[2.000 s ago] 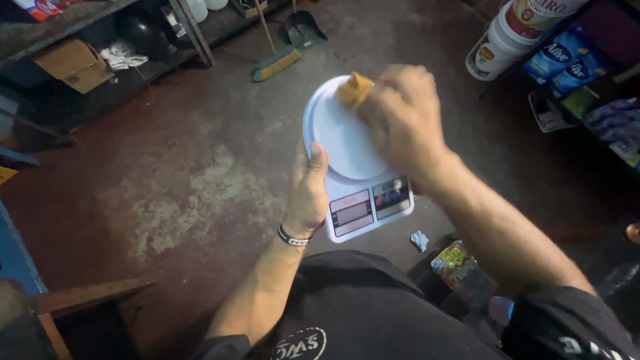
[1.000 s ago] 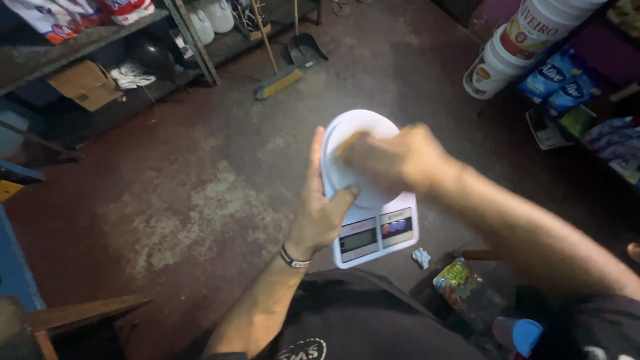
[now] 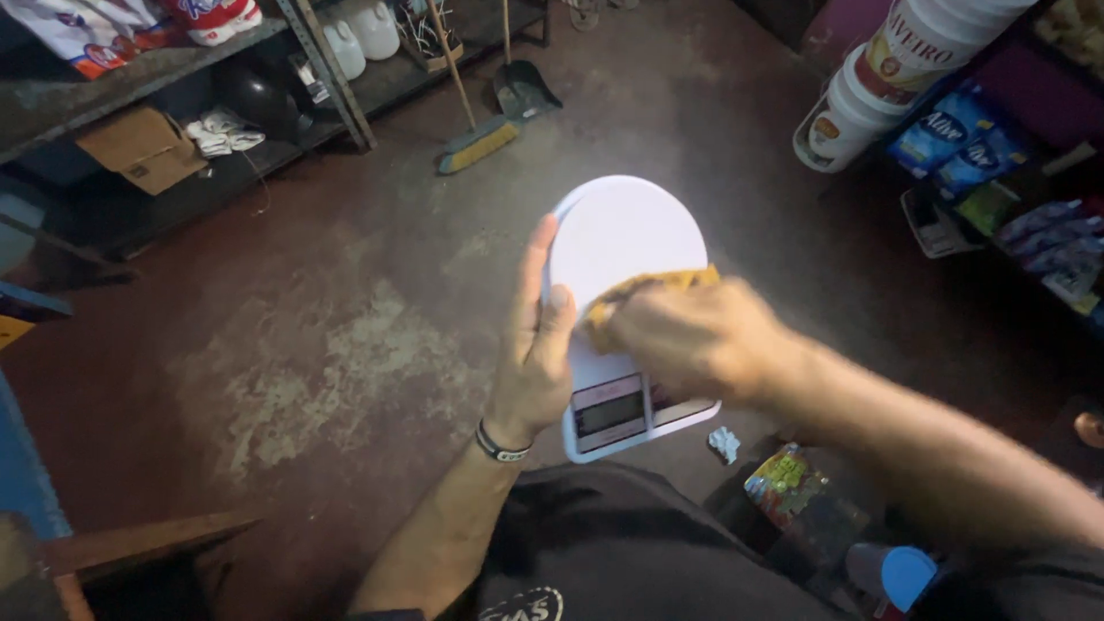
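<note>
A white digital kitchen scale (image 3: pixel 628 233) with a round platform is held up in front of my body, its display panel toward me. My left hand (image 3: pixel 539 354) grips its left edge, thumb over the front and fingers along the side; a dark wristband circles that wrist. My right hand (image 3: pixel 699 336), blurred, presses a yellow-orange cloth (image 3: pixel 651 280) against the lower part of the round platform. The right hand covers part of the panel's right side. The small screen on the panel's left looks dark.
A broom (image 3: pixel 479 147) and a dustpan (image 3: pixel 524 90) stand by metal shelving at the back left, where a cardboard box (image 3: pixel 142 151) lies. Stacked white buckets (image 3: pixel 849 116) and blue packs (image 3: pixel 957 138) are at right. A crumpled scrap (image 3: pixel 724 444) and a blue cup (image 3: pixel 907 578) are lower right.
The right hand and cloth have moved from the upper part of the round platform down to its lower part. The left hand keeps its hold on the scale's left side.
</note>
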